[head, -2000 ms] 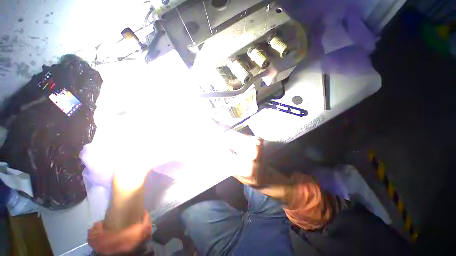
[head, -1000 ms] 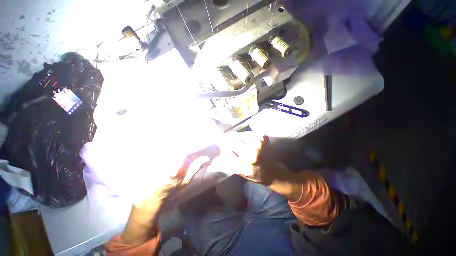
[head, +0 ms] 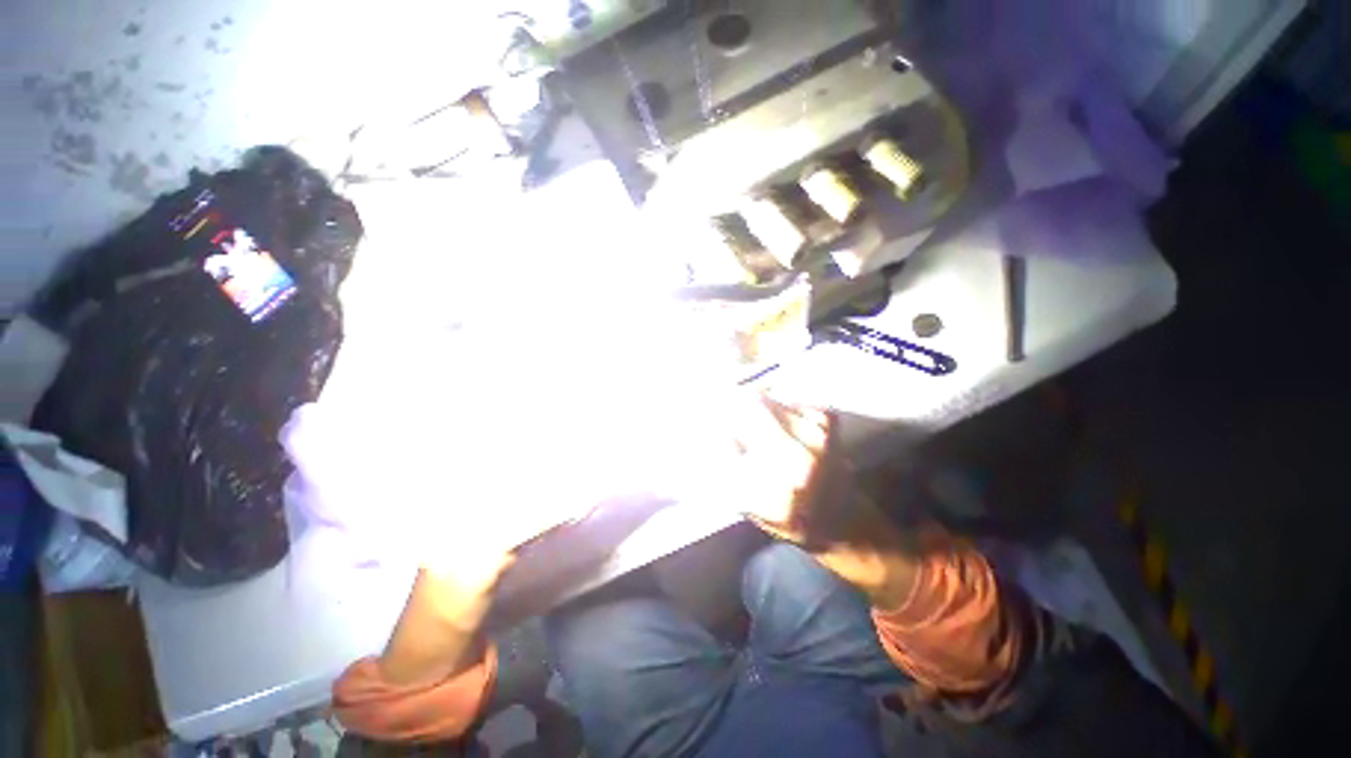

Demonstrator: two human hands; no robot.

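Glare whites out most of the work area. The pale sewing machine [head: 771,89] stands at the top centre. My left hand [head: 477,557] reaches in from the lower left; its fingers vanish in the glare. My right hand [head: 785,456] is at the table's front edge, below the machine; its fingertips are washed out, and what it holds cannot be told. A pale lilac area, perhaps fabric, shows between the hands at the table edge. A lilac fabric patch [head: 308,462] lies at the left beside the black bag.
A black plastic bag [head: 193,400] with a lit phone [head: 249,276] on it lies at the left. A black slotted tool [head: 896,348] and a dark bar [head: 1015,308] lie right of the machine. Purple fabric [head: 1089,148] is at the upper right. My lap is below the table.
The view has shifted, so the table sits further right in the picture. My left hand's fingers, visible one second ago near my right hand, are now lost in the glare. My right hand stays near the edge.
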